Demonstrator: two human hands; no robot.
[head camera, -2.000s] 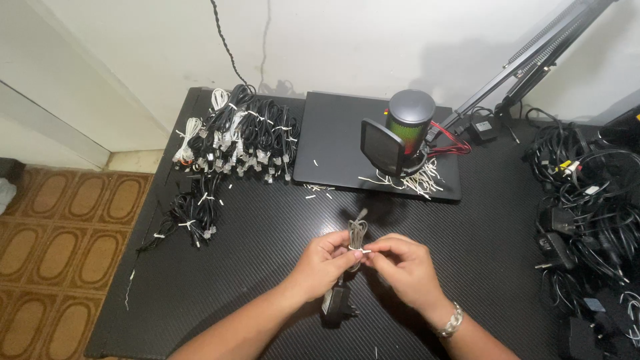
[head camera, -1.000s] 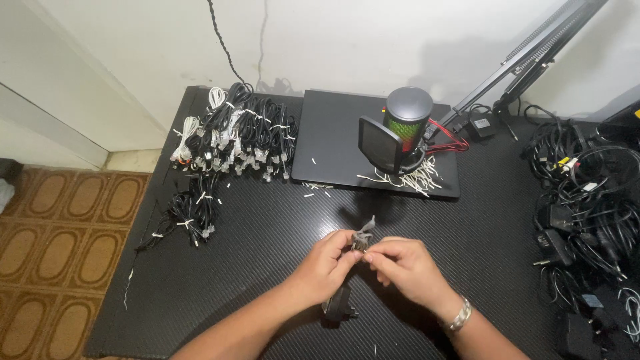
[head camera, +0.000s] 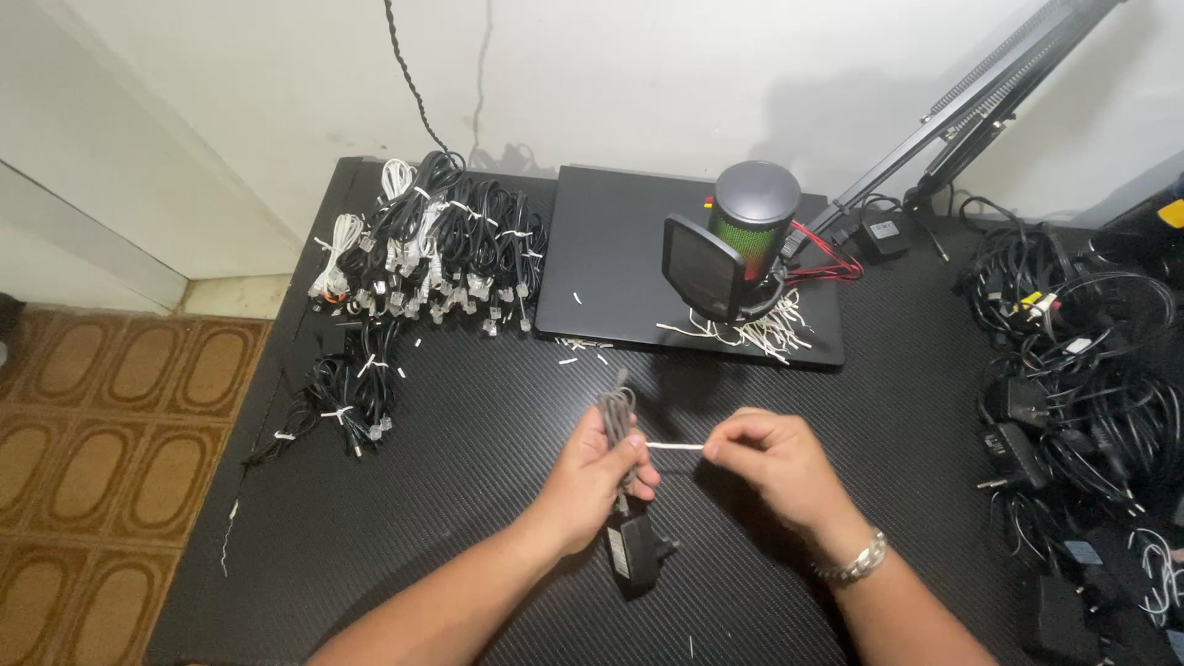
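Observation:
My left hand (head camera: 592, 467) is closed around a folded bundle of grey cable (head camera: 618, 416), its thumb pressing across the middle. From the bundle's lower end hangs a black power adapter (head camera: 632, 550), its plug pins pointing right. A white twist tie (head camera: 675, 447) runs straight from the bundle to my right hand (head camera: 772, 458), whose thumb and forefinger pinch its free end. Whether the tie goes fully around the cable is hidden by my left fingers.
Tied black and white cables (head camera: 462, 231) lie at the back left. A microphone (head camera: 754, 213) and loose twist ties (head camera: 777, 328) are on a black laptop (head camera: 610, 250). Tangled cables and adapters (head camera: 1064, 407) cover the right side of the black table (head camera: 444, 555).
My right hand has moved right, away from the bundle, drawing the white tie out straight. Earlier both hands' fingertips met at the cable. My left hand still holds the bundle.

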